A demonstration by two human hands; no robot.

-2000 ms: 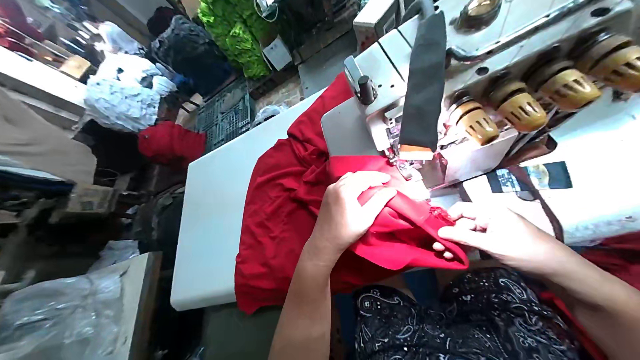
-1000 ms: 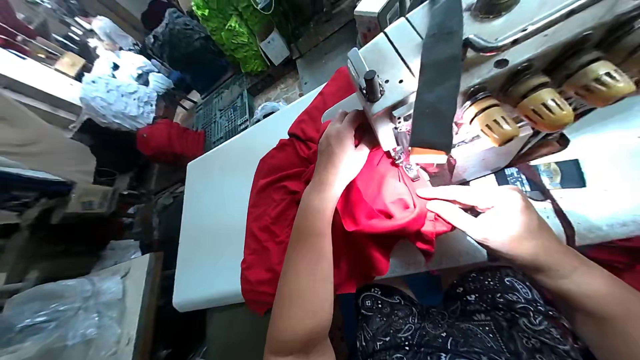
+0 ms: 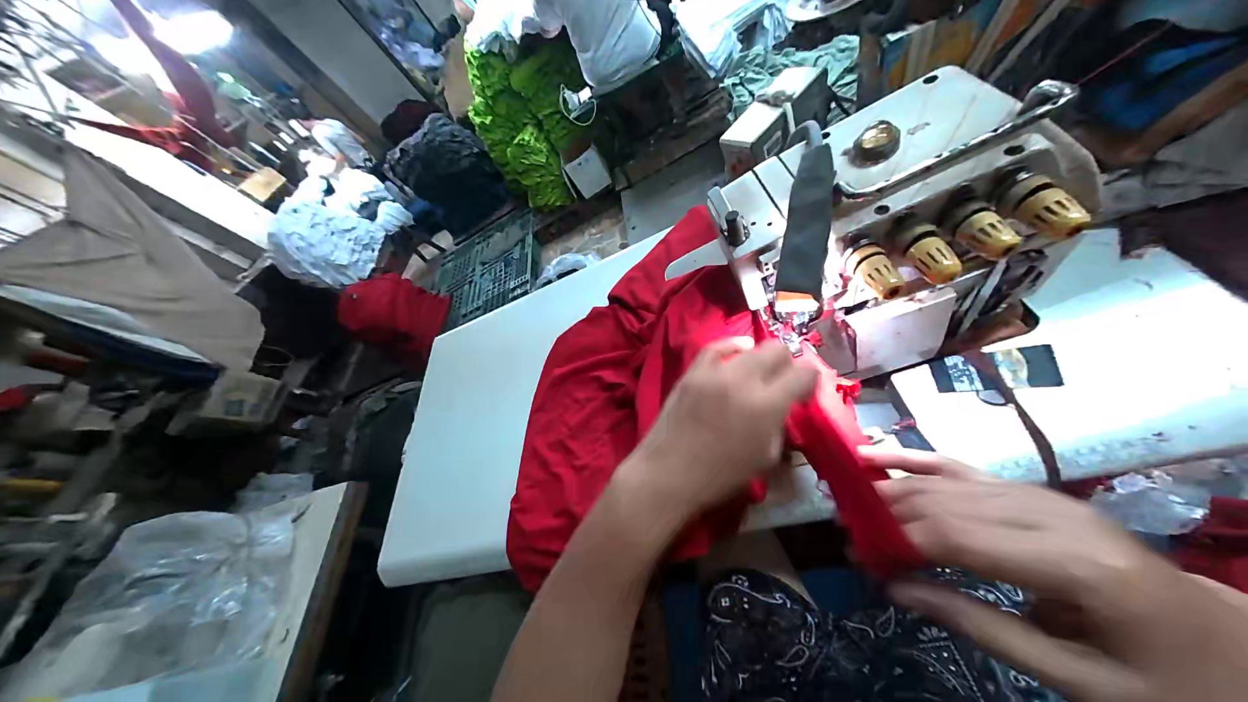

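Red fabric (image 3: 595, 419) lies over the left part of the white sewing table and runs up under the presser foot of an industrial overlock sewing machine (image 3: 926, 127). My left hand (image 3: 721, 419) is closed on the fabric just in front of the needle area (image 3: 795, 317). At the lower right, my right hand (image 3: 994, 536) is blurred; a narrow folded stretch of the red fabric runs down to its fingers, and its exact hold is unclear. A dark strip (image 3: 807, 219) with an orange end hangs before the machine head.
The white table (image 3: 458, 439) extends left and right of the machine. Yellow tension knobs (image 3: 931, 255) line its front. A dark strap (image 3: 1024, 419) hangs at the right. Beyond stand a dark green crate (image 3: 492, 268), red cloth (image 3: 390, 312), bright green cloth (image 3: 517, 117) and a person in white (image 3: 609, 44).
My left hand has come back from beside the presser foot toward me. My right hand has moved away from the needle, toward my lap. The view has swung, showing more behind the machine.
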